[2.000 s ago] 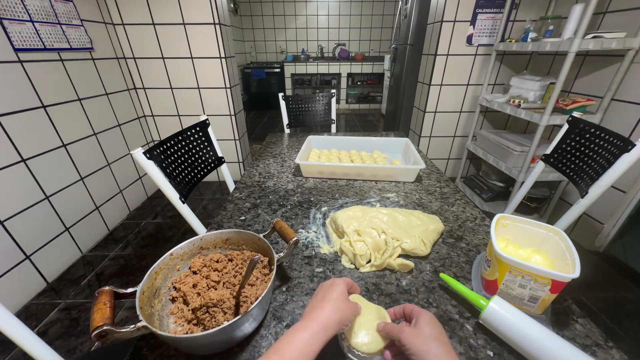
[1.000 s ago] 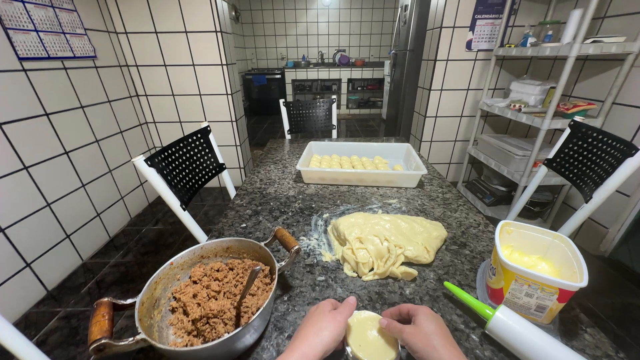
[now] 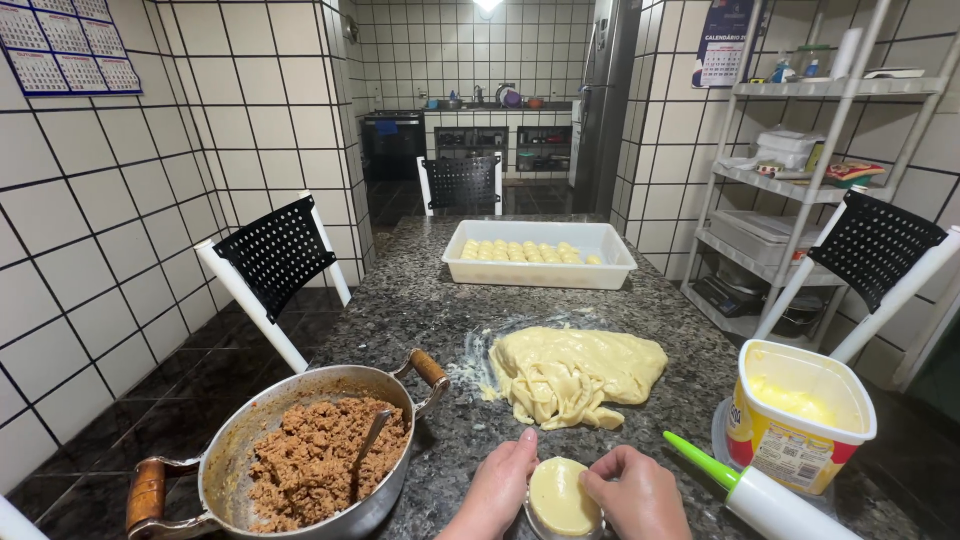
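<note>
A flat round of pale dough (image 3: 564,496) lies over a small round mold (image 3: 541,528) near the table's front edge. My left hand (image 3: 499,484) is at the mold's left side, its fingers against the rim. With thumb and fingertips, my right hand (image 3: 637,487) pinches the dough's right edge. Just beyond my hands rests a large mass of soft dough (image 3: 592,364) with torn pieces at its front. Ground filling (image 3: 319,454) with a metal spoon (image 3: 371,446) in it fills much of a two-handled metal pot (image 3: 225,442) at the left.
A white plastic tray (image 3: 536,276) of small dough balls (image 3: 517,251) stands farther back on the granite table (image 3: 405,300). At the right are an open margarine tub (image 3: 799,442) and a rolling pin with a green handle (image 3: 772,502). Chairs (image 3: 277,255) surround the table.
The dough round, tilted up between both hands two seconds ago, now lies flatter over the mold. My left hand has shifted from the dough's top to its left side.
</note>
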